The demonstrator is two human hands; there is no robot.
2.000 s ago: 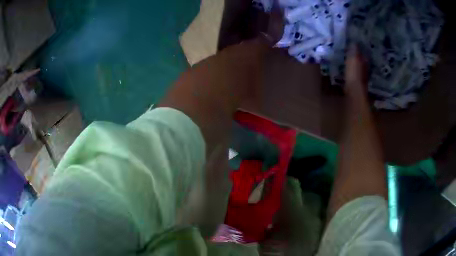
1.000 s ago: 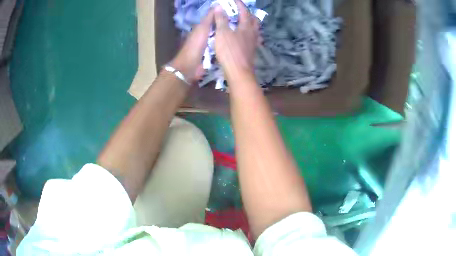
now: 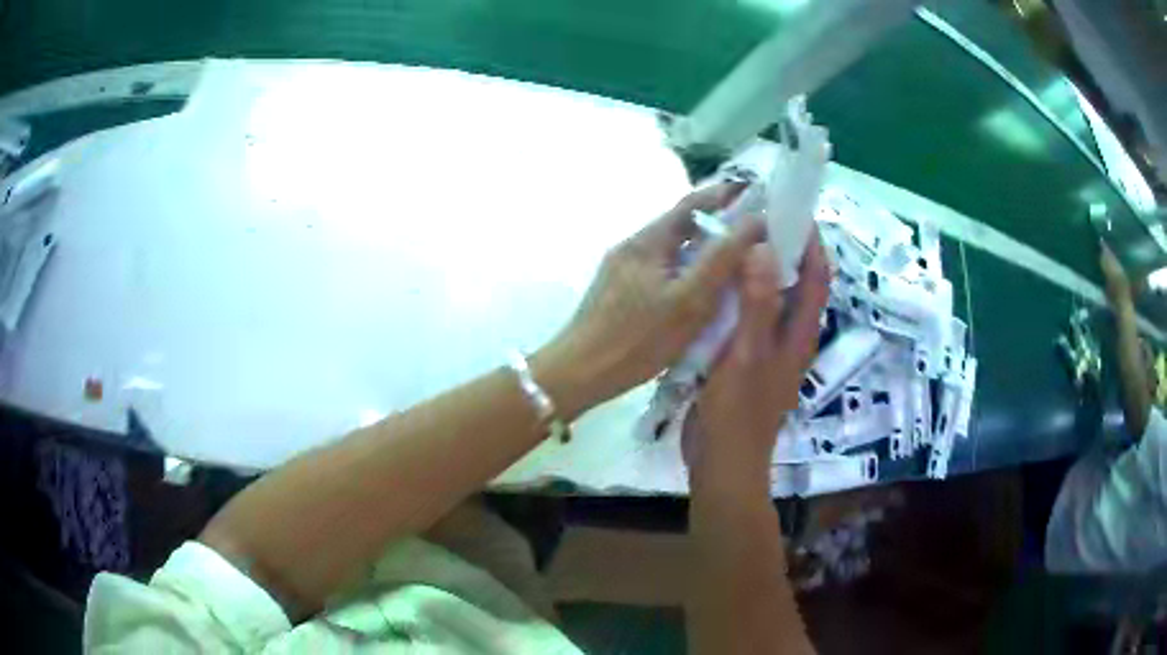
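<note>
My left hand and my right hand are together over the right part of the white board. Between them they hold a bunch of white handle covers; some stick up above the fingers, others show below near the wrist. The exact number is hidden by the fingers. A pile of white handle covers with dark holes lies on the board just right of my hands.
The white board stretches left, with white parts at its far left. A green conveyor and a post are beyond. Another person's arm is at right. Cartons of strips sit below the bench.
The view has moved from the floor carton up to the bench. My hands, which were in the carton's strips, are now above the board, holding a bunch of covers.
</note>
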